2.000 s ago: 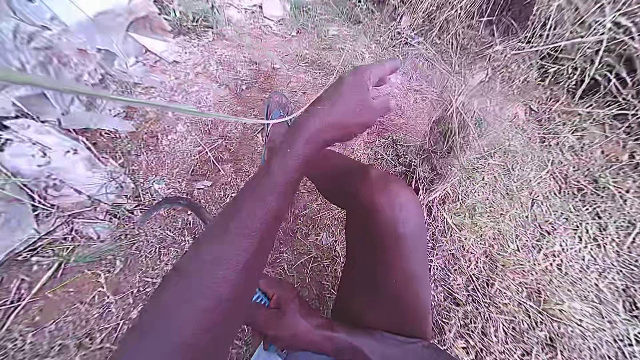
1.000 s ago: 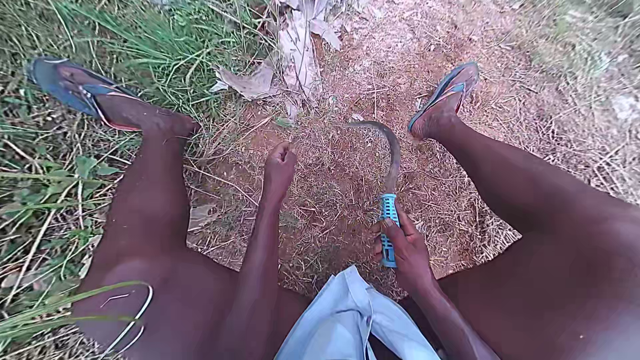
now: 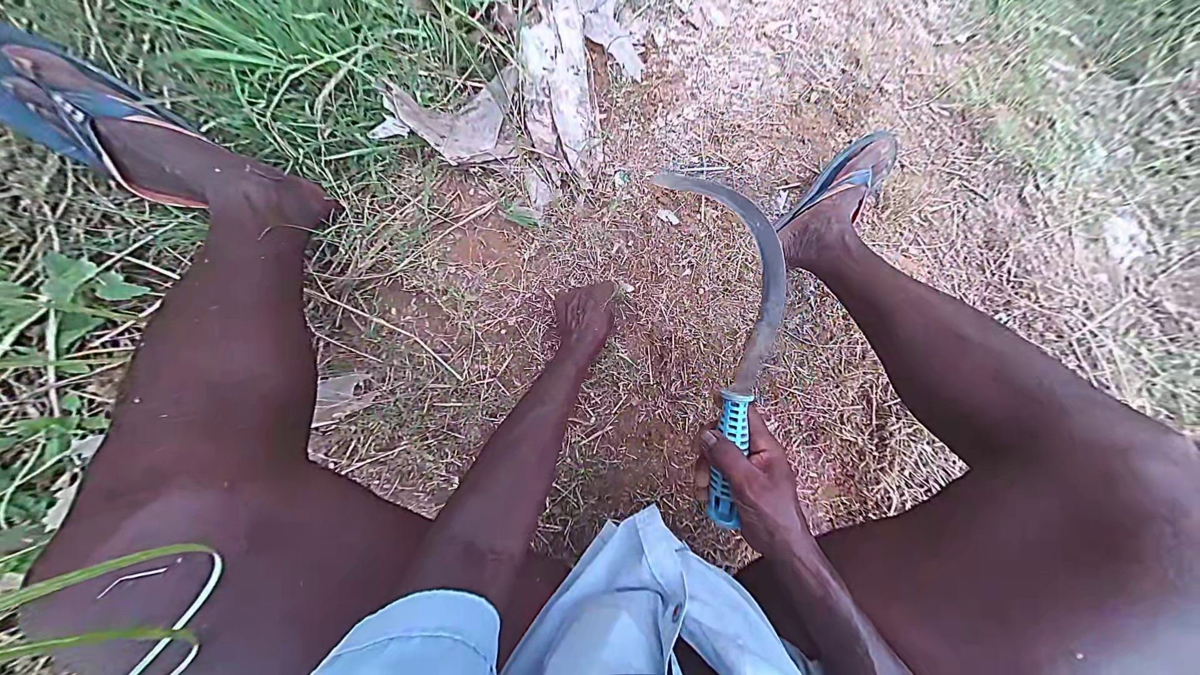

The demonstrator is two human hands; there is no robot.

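My right hand [image 3: 755, 473] is closed around the blue plastic handle [image 3: 728, 459] of a sickle, low between my legs. The curved metal blade [image 3: 771, 272] rises from the handle and bends left, its tip pointing left above the dry ground. My left hand [image 3: 585, 314] is over the ground between my legs, left of the blade, with its back toward me and its fingers folded under; whether anything is inside it cannot be seen. Long green grass blades [image 3: 103, 572] with pale curled ends cross my left thigh at the lower left.
My feet in blue flip-flops [image 3: 848, 173] rest wide apart on the ground. Green grass [image 3: 253, 56] and leafy weeds [image 3: 66, 300] grow on the left. Crumpled greyish sheet-like scraps [image 3: 459, 122] lie ahead, with dry grass [image 3: 1050, 234] on the right.
The view has swung from one side to between both legs. Two seconds ago my left hand was beside a long grass blade; now it is low over the ground. The sickle stays in my right hand.
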